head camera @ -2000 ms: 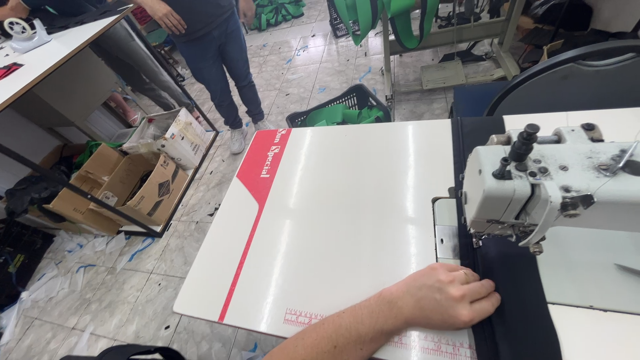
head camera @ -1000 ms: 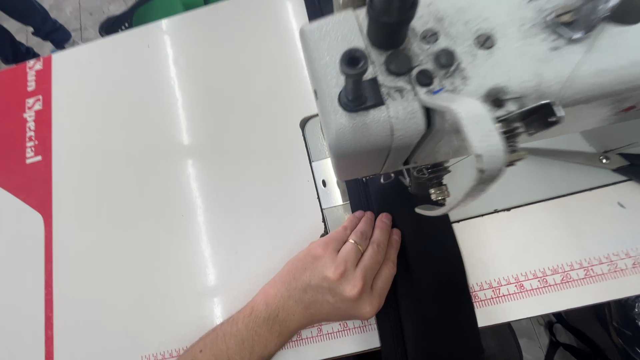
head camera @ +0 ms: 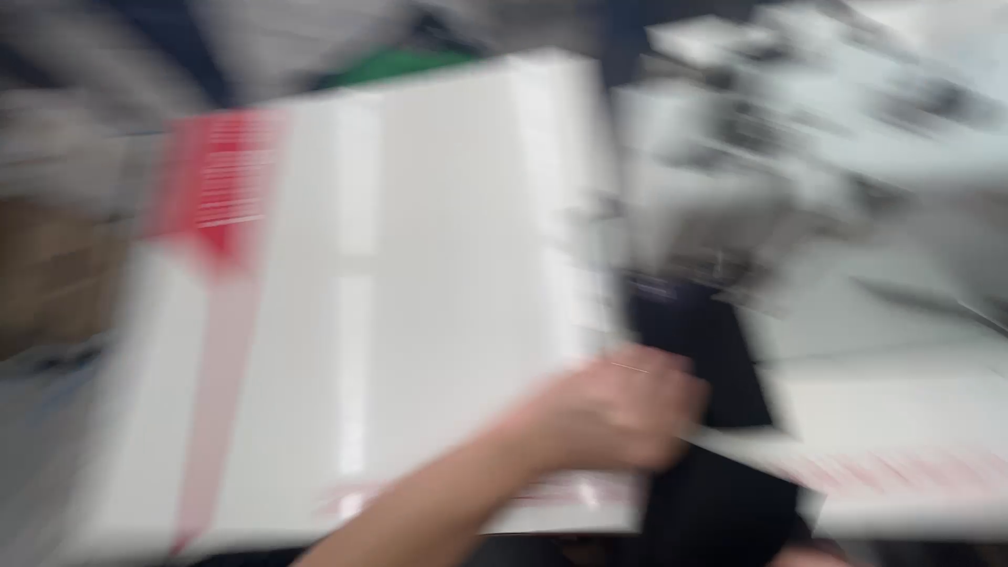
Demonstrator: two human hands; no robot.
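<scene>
Dark fabric (head camera: 693,339) runs from under the head of a white industrial sewing machine (head camera: 835,134) toward the front edge of the white machine table (head camera: 449,283). My left hand (head camera: 638,402) is closed on the left side of this fabric, just in front of the machine's needle area, with a thin ring on one finger. Below it, the dark cloth bends and hangs at the table edge. At the bottom edge a small part of my right hand (head camera: 807,556) shows beside the cloth; its fingers are mostly out of frame. Strong blur hides the needle and presser foot.
Red ruler marks (head camera: 906,472) run along the front of the table. A red printed panel (head camera: 216,181) is at its left. Something green (head camera: 405,66) lies beyond the far edge. Brown boxes (head camera: 55,276) are blurred at the left, on the floor side.
The left hand, flat on the cloth one second ago, is now closed on it. The cloth's near part has folded, and part of the right hand has come into view. The view has swung and blurred.
</scene>
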